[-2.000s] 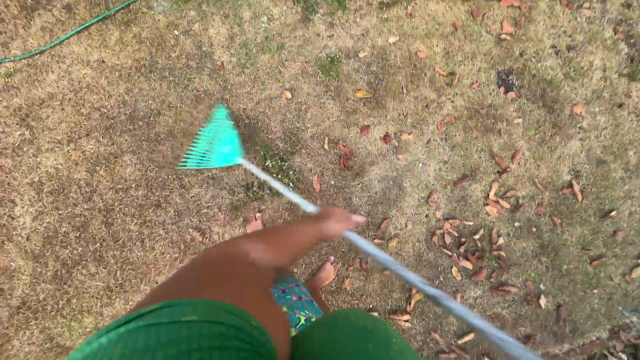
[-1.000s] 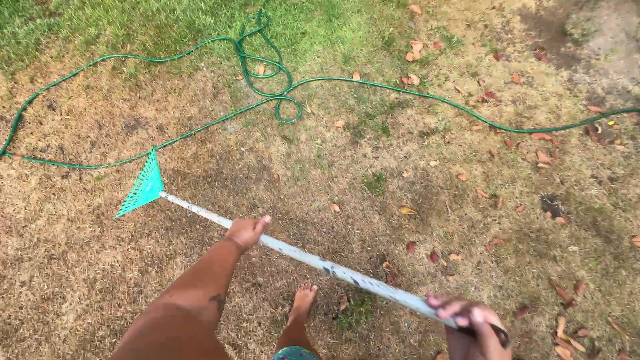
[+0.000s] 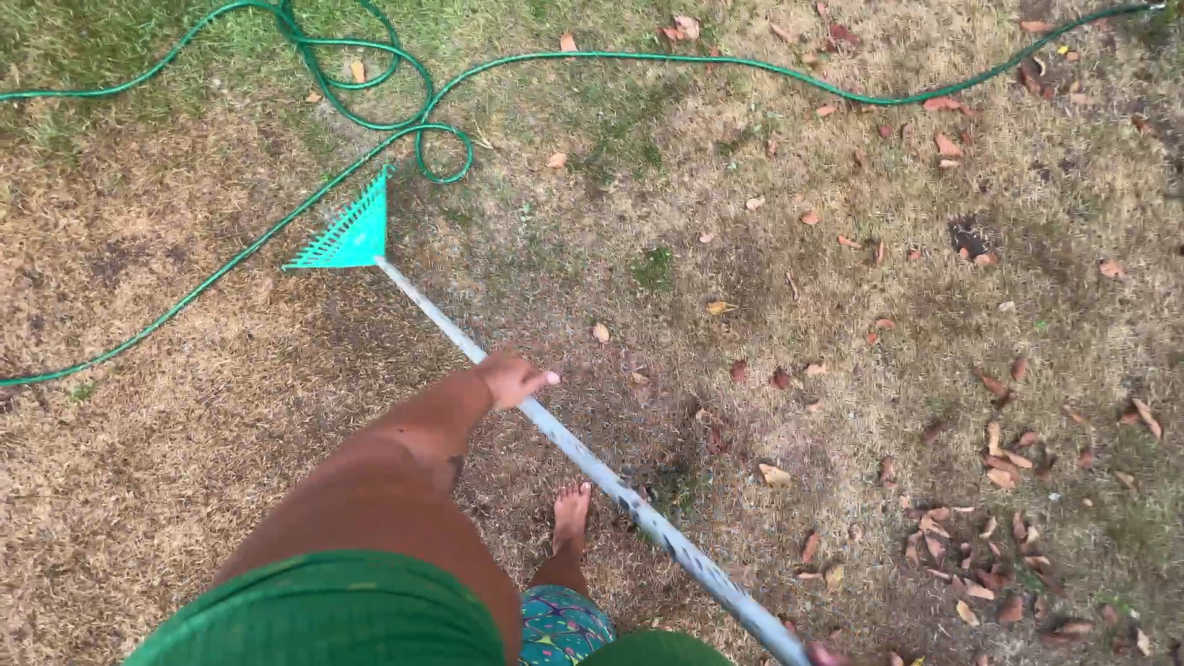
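Note:
My left hand (image 3: 514, 378) grips the long grey-white pole (image 3: 592, 462) of a leaf rake, its thumb laid along the shaft. The rake's turquoise plastic head (image 3: 356, 231) rests on the dry grass at the upper left, tines facing the upper left, close to a green garden hose (image 3: 250, 248). The pole runs down to the lower right, where a small part of my right hand (image 3: 826, 655) shows at its end by the bottom edge; most of that hand is out of frame.
The hose loops at the top left and stretches toward the upper right. Dry brown leaves (image 3: 994, 564) lie heaped at the lower right, with more scattered over the right side. My bare foot (image 3: 572, 513) stands on the grass below the pole.
One second ago my right hand showed on the pole's upper end; now it is mostly outside the view. The rake head was left of the hose's small loop and now lies nearer to it. The view has shifted.

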